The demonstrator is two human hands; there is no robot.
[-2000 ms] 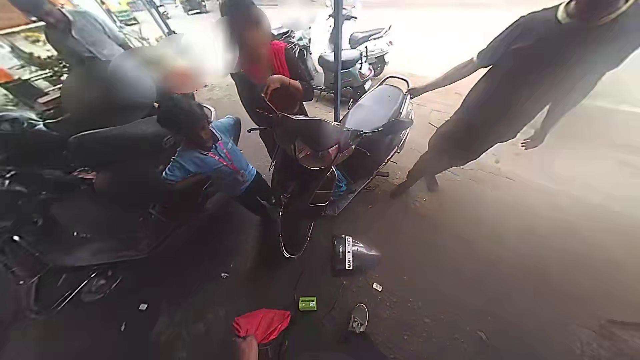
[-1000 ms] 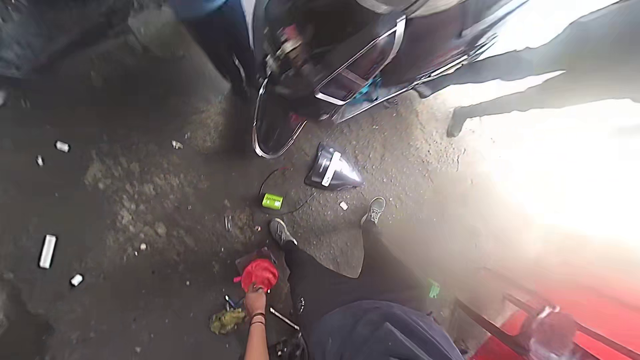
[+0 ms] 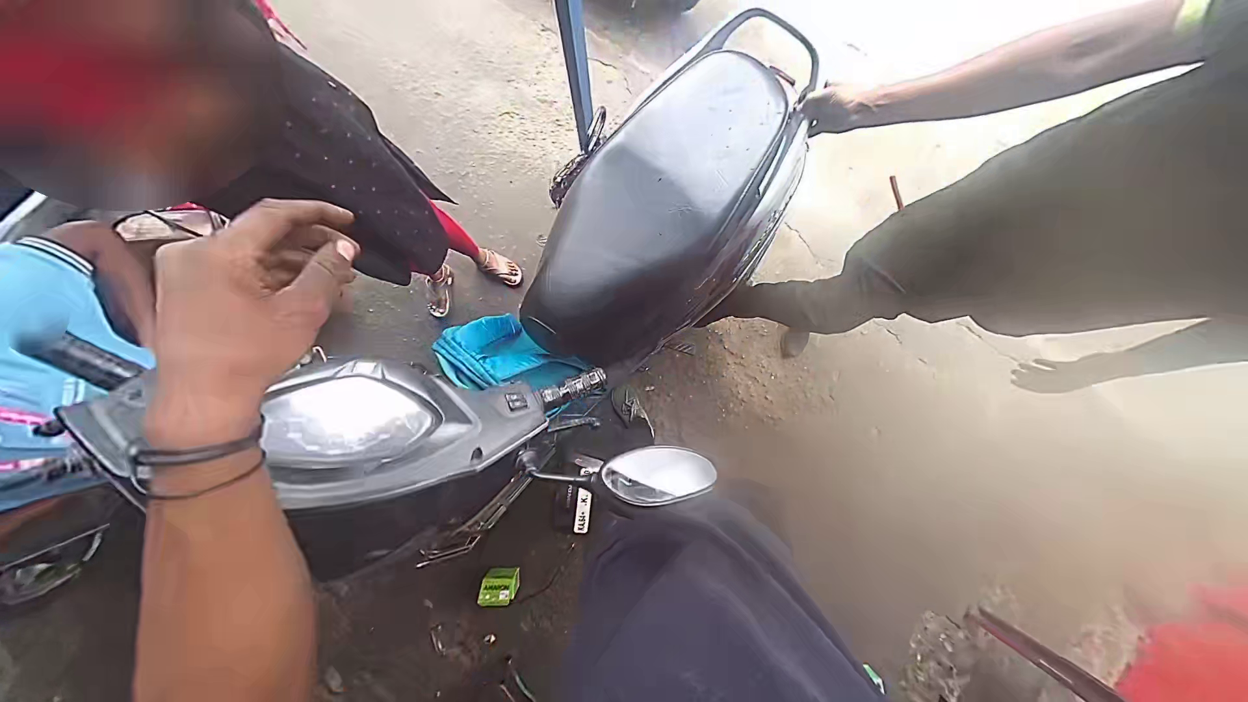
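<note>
My left hand (image 3: 258,292), with dark bands at its wrist, is raised over the scooter's front end at the left. Its fingers curve loosely, and nothing shows between them and the thumb. Below it is the grey handlebar cover (image 3: 492,419) with its glossy instrument panel (image 3: 346,419). The black grip (image 3: 575,388) and a round-edged mirror (image 3: 658,475) lie to the right of the hand. Behind them stretches the black scooter seat (image 3: 673,195), with a blue cloth (image 3: 497,356) by its front end. My right hand is out of view.
Another person's hand (image 3: 834,107) rests at the rear grab rail (image 3: 780,19). A person in light blue (image 3: 49,322) is close at the left; one in dark dotted clothing (image 3: 341,166) stands behind. A green box (image 3: 499,587) and a number plate (image 3: 583,512) are low down.
My left hand has left the red cloth it held one second ago and is now raised above the scooter's front. The view has swung up and closer to the scooter.
</note>
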